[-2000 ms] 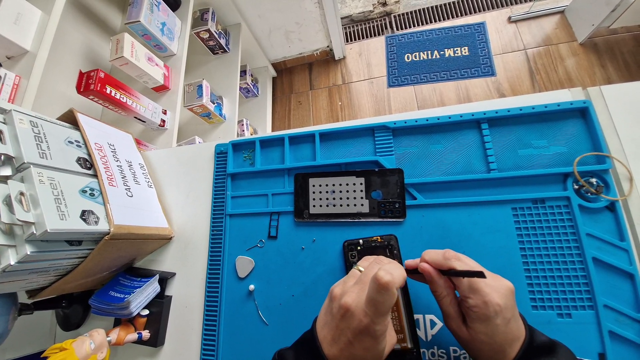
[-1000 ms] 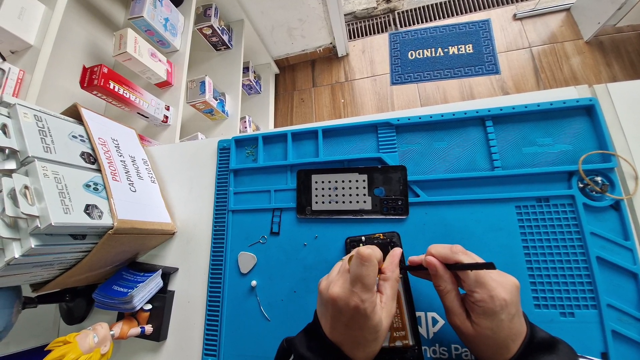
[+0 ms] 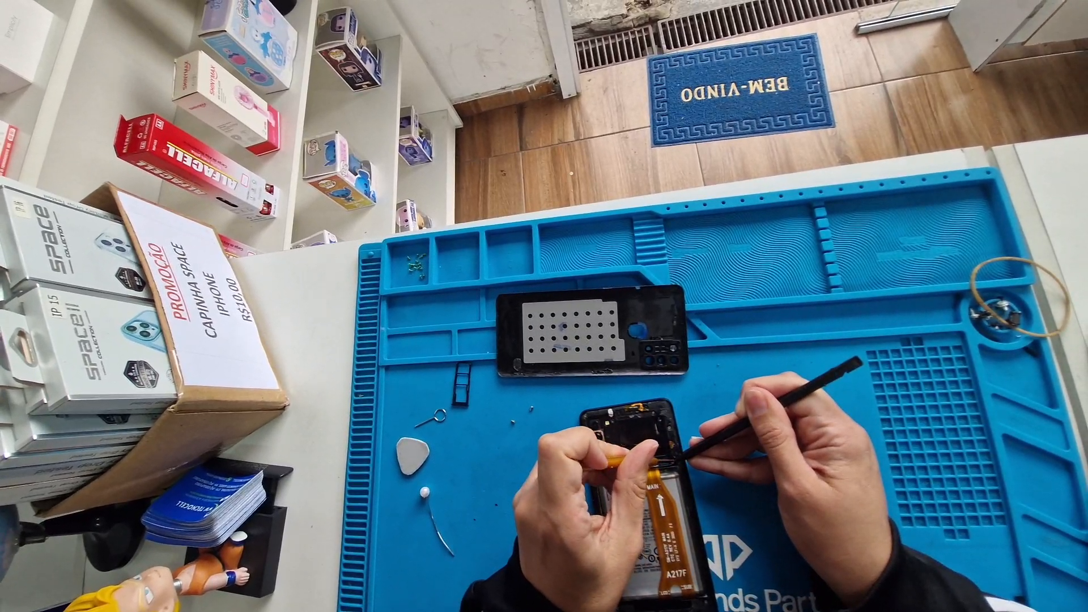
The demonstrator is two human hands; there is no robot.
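Note:
An opened smartphone [image 3: 671,510] lies on a blue silicone repair mat, its battery and an orange flex cable [image 3: 663,531] exposed. My left hand [image 3: 582,510] is over the phone's left side, thumb and index finger pinching a small orange piece, seemingly a flex cable end. My right hand [image 3: 799,467] grips a black plastic spudger [image 3: 778,408] with its tip at the phone's right edge. Above the phone lies a detached phone back cover [image 3: 591,331]. Left of it are a black SIM tray frame [image 3: 461,385], a SIM eject pin [image 3: 432,418], a white plastic pick [image 3: 412,456] and a white-tipped wire [image 3: 436,520].
The mat [image 3: 484,544] has moulded compartments, one holding small screws [image 3: 416,266]. Tiny screws [image 3: 523,416] lie near the cover. A round metal part with a beige band [image 3: 1020,297] sits at right. Boxed phone cases [image 3: 81,340], a card stack [image 3: 204,507] and a figurine [image 3: 127,591] stand at left.
The spudger has tilted more steeply, its free end now raised toward the upper right. My left fingers have moved from the phone's top end down toward the battery, and an orange piece shows between them.

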